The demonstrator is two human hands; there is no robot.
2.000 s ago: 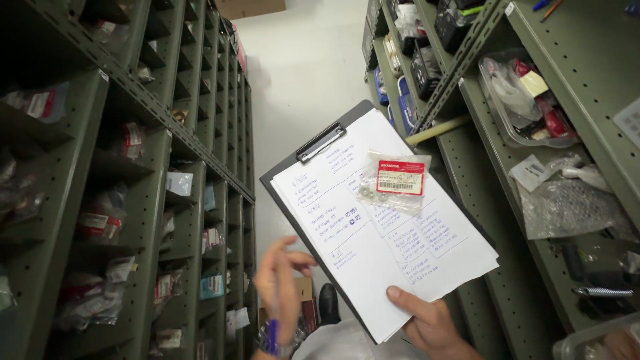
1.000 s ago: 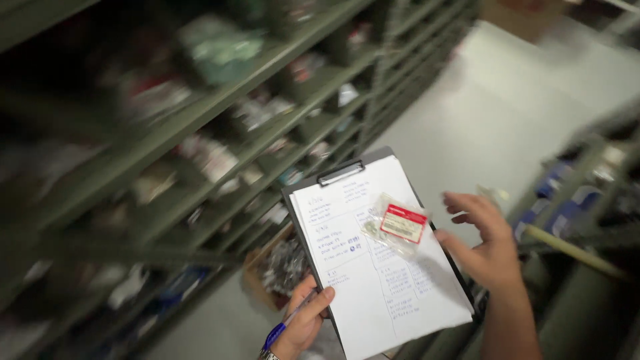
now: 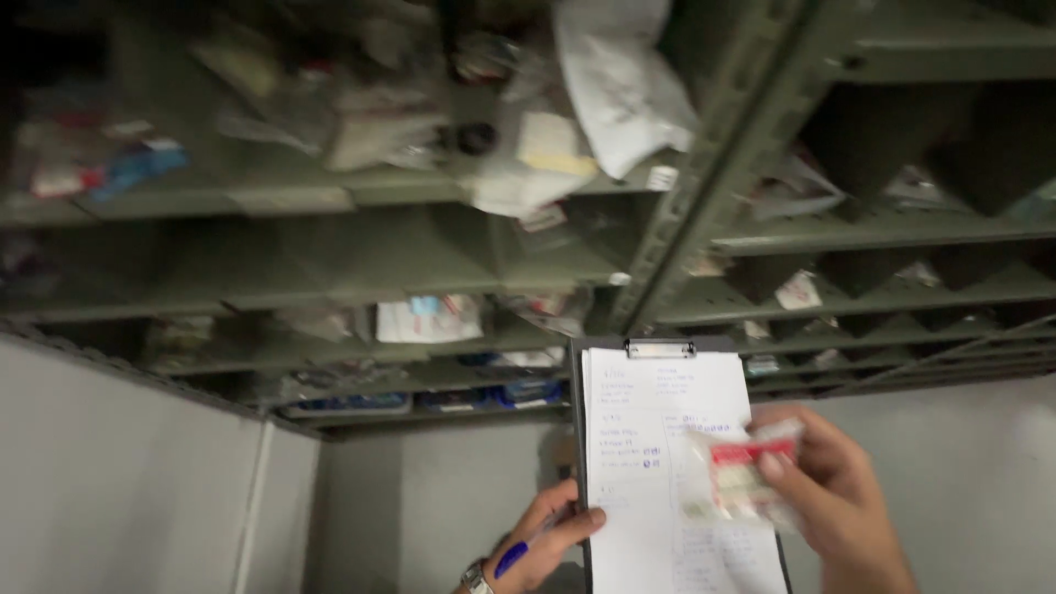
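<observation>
My left hand [image 3: 549, 536] grips the left edge of a black clipboard [image 3: 579, 371], its thumb lying on the paper. A pen with a blue end [image 3: 511, 559] is also tucked in that hand, and a metal wristwatch [image 3: 476, 577] is on the wrist. Handwritten sheets [image 3: 631, 528] lie under the metal clip [image 3: 661, 349]. At the right of the clipboard my right hand [image 3: 817, 487] pinches a small clear plastic bag with a red and white label [image 3: 742, 474], over the sheets. The bag is blurred, so its contents cannot be told.
Green metal shelving [image 3: 355, 272] with divided compartments spans the view above the clipboard. Bagged parts lie in it, among them a white plastic bag [image 3: 623, 91] hanging over a shelf edge and a white packet [image 3: 429, 320]. Blue bins [image 3: 528, 393] stand on a lower shelf.
The right hand, open beside the clipboard one second ago, now holds the small bag that lay on the sheets. The left hand still holds the clipboard and pen. The view has swung to other shelving.
</observation>
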